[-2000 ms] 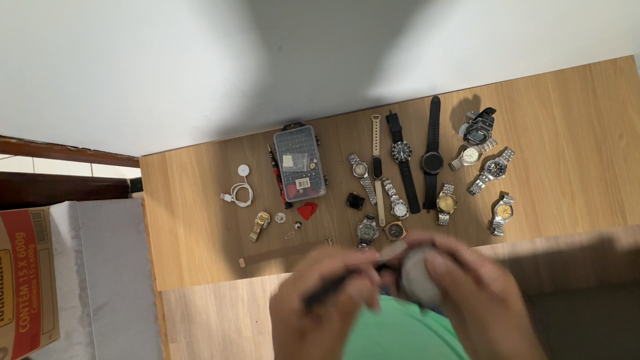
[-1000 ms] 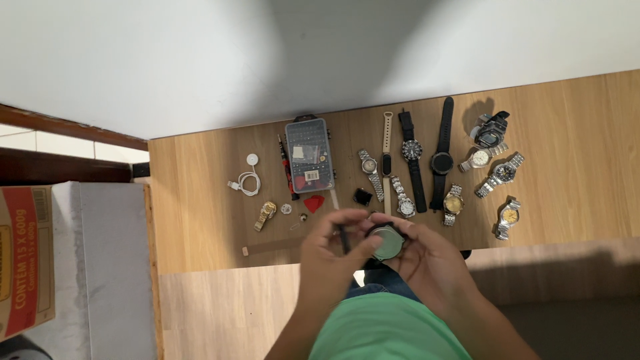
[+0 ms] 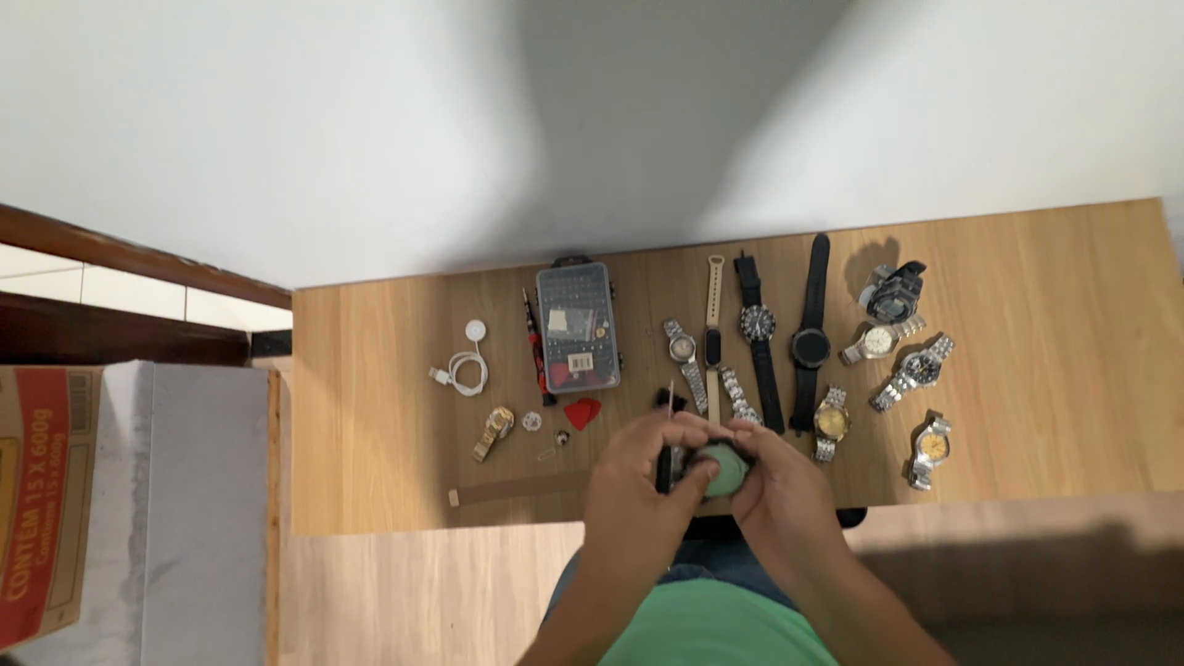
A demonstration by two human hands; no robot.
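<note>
Both hands meet over the table's front edge, around a round watch case [image 3: 721, 469] whose face reflects green. My right hand [image 3: 786, 481] grips its right side. My left hand [image 3: 647, 472] has its thumb on the case and also holds a slim tool with a dark handle [image 3: 664, 468] and a thin tip pointing away from me. Just beyond the hands lie a metal-band watch [image 3: 737, 398], partly hidden, and a small black object [image 3: 670, 400]. A gold-dial watch [image 3: 832, 423] rests right of my right hand. Red picks [image 3: 582, 413] lie beyond my left hand.
A clear-lidded case [image 3: 578, 324] stands near the wall, beside a red and black screwdriver [image 3: 535, 347]. Further left are a white charging cable [image 3: 470, 370] and a gold watch [image 3: 494, 433]. Several watches, one black-strapped [image 3: 810, 347], spread to the right. A cardboard box [image 3: 42, 499] sits far left.
Both hands have moved from below the table's front edge up to it, with the watch case between them. The slim tool's thin tip now shows beyond the left fingers.
</note>
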